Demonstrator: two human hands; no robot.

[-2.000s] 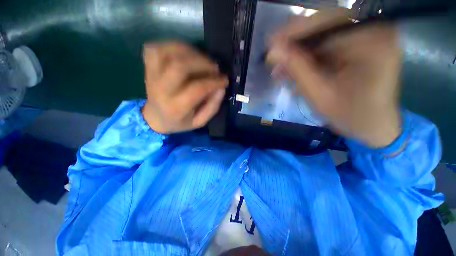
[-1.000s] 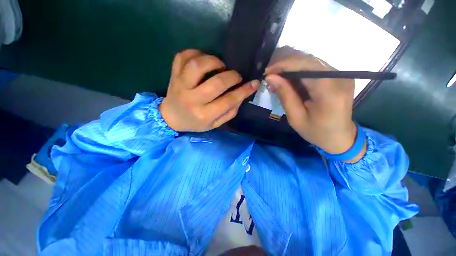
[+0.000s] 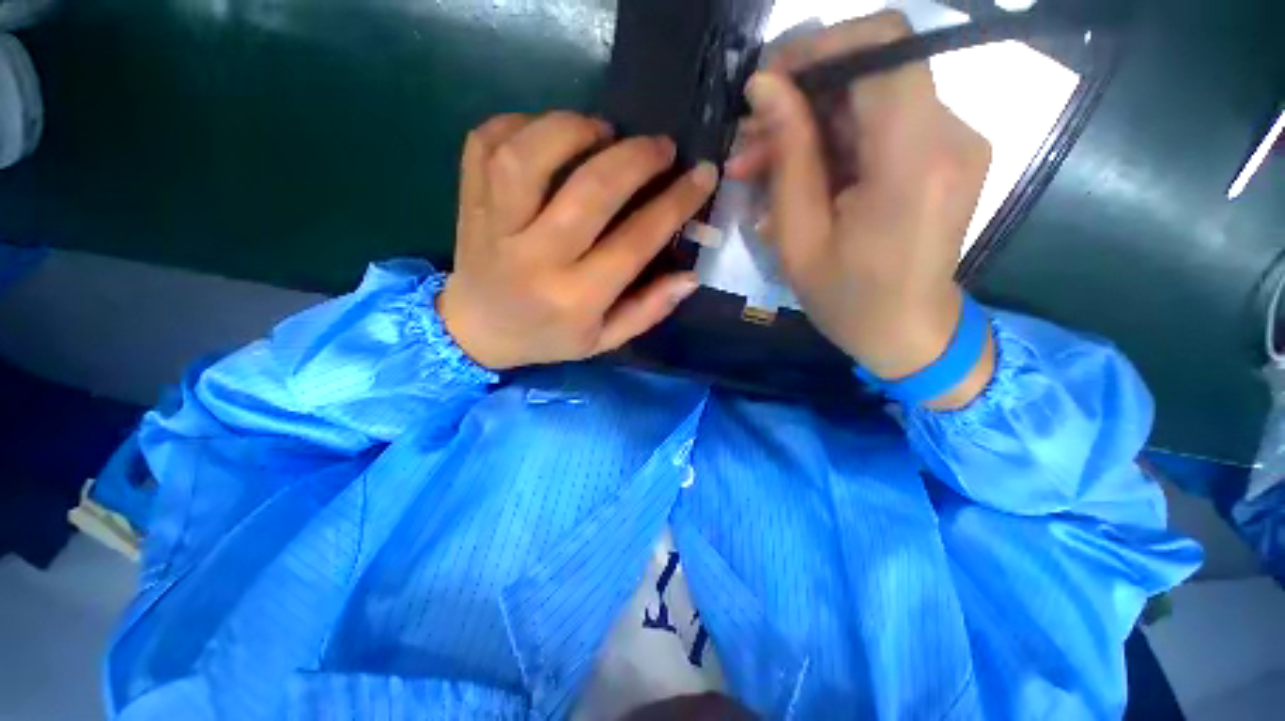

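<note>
The black device housing [image 3: 655, 71] lies in front of me, its far end cut off by the top edge. A bright silver-white plate [image 3: 1003, 106] fills its inside. My left hand [image 3: 564, 254] rests on the housing's left border, fingertips at the inner frame edge. My right hand [image 3: 895, 211] is over the plate, slightly blurred, and holds a slim black tool [image 3: 916, 49]; its tip is hidden at the fingers. A small white tab [image 3: 703, 234] shows at the plate's left edge and a gold-orange contact [image 3: 758, 316] at its near edge.
The dark-green bench mat [image 3: 282, 141] lies around the housing. A shiny slim tool [image 3: 1257, 152] lies at the far right. Part of a white round object [image 3: 17, 102] shows at the left edge. A white cable [image 3: 1274, 303] and clear plastic are at the right edge.
Over the last second my right hand has moved up along the inner frame with the black tool, now tilted upward to the right. The white tab has come into view; my left hand's thumb is lower.
</note>
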